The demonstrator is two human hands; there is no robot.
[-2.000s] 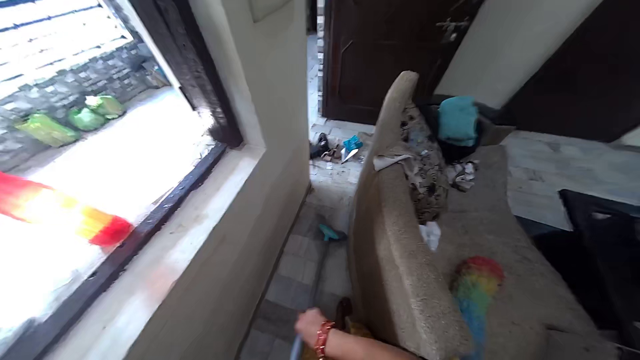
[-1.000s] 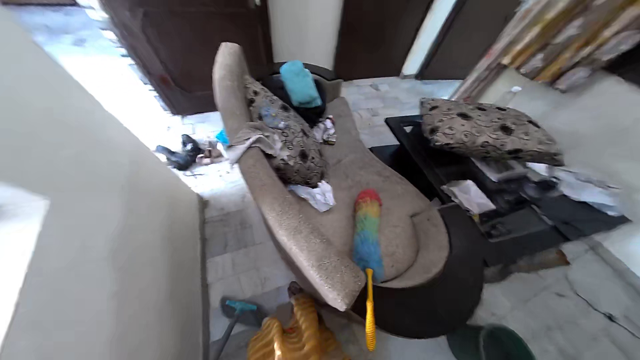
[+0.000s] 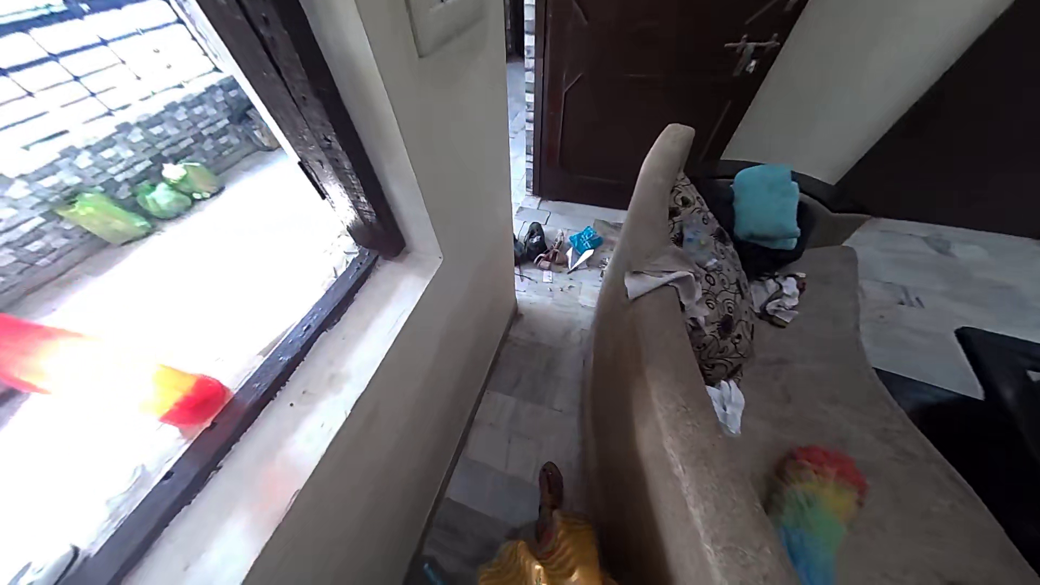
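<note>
Neither of my hands shows now. A fluffy rainbow duster [image 3: 819, 504] lies on the seat of the beige sofa [image 3: 691, 455], its handle out of the frame. At the left, a red and yellow fluffy thing [image 3: 191, 396], washed out by glare, reaches across the window opening beside the dark sill frame [image 3: 276, 366]; what holds it is hidden. At the bottom edge, a small teal tip [image 3: 432, 573] shows on the floor, too little of it to name. My foot [image 3: 550, 487] and yellow clothing [image 3: 552, 561] are between the wall and the sofa.
A patterned cushion [image 3: 719, 301], a turquoise cloth [image 3: 766, 205] and crumpled cloths lie on the sofa. Shoes [image 3: 534, 241] and a blue packet [image 3: 585, 239] are on the floor by the brown door [image 3: 634, 106]. Green bags [image 3: 106, 218] stand outside. A black table [image 3: 1003, 382] is at the right.
Two seconds ago a hand with red bangles held a stick at the bottom; it is out of view now. The view swung right, then back to the window.
</note>
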